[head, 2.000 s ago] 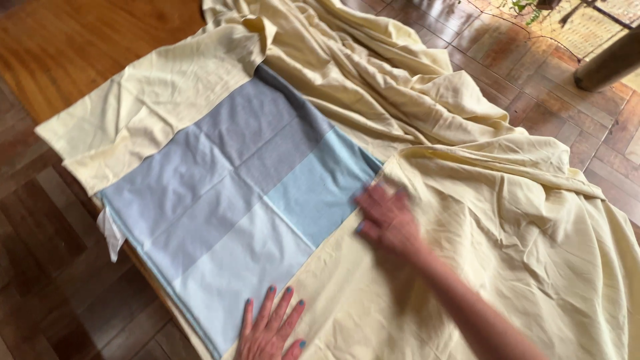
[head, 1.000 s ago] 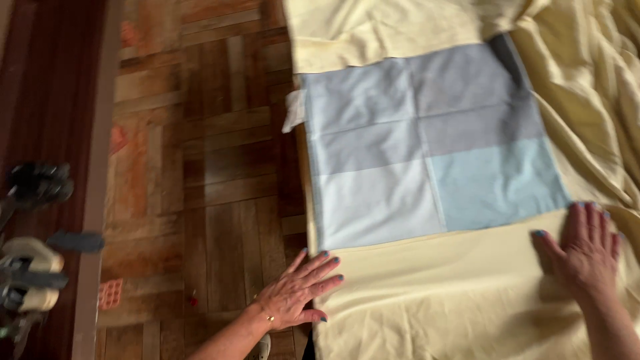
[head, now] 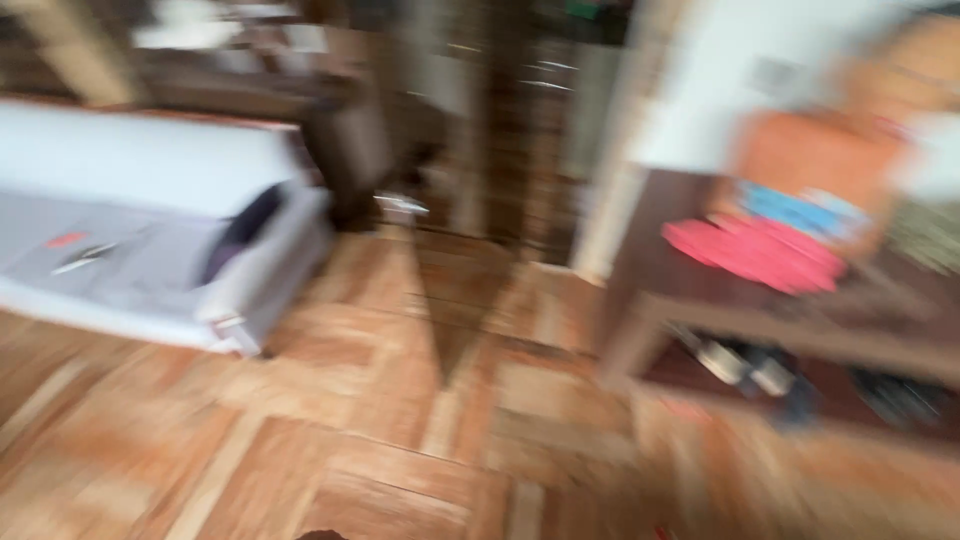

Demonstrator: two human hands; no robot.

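Observation:
Neither my left hand nor my right hand shows in the blurred head view. The pale yellow cloth and the blue and grey folded fabric are out of sight too. At the bottom edge a small dark shape, too little of it visible to name, juts in over the wooden parquet floor (head: 360, 465).
A sofa with a light cover (head: 135, 247) stands at the left. On the right, a dark wooden shelf unit (head: 795, 322) bears a pink item (head: 757, 251) and an orange item (head: 817, 161), with shoes (head: 724, 364) on its lower level. A doorway lies between them.
The view has swung far away from the yellow cloth and the blue and grey fabric to the room. Both my hands, flat on or beside the cloth one second ago, have left the view.

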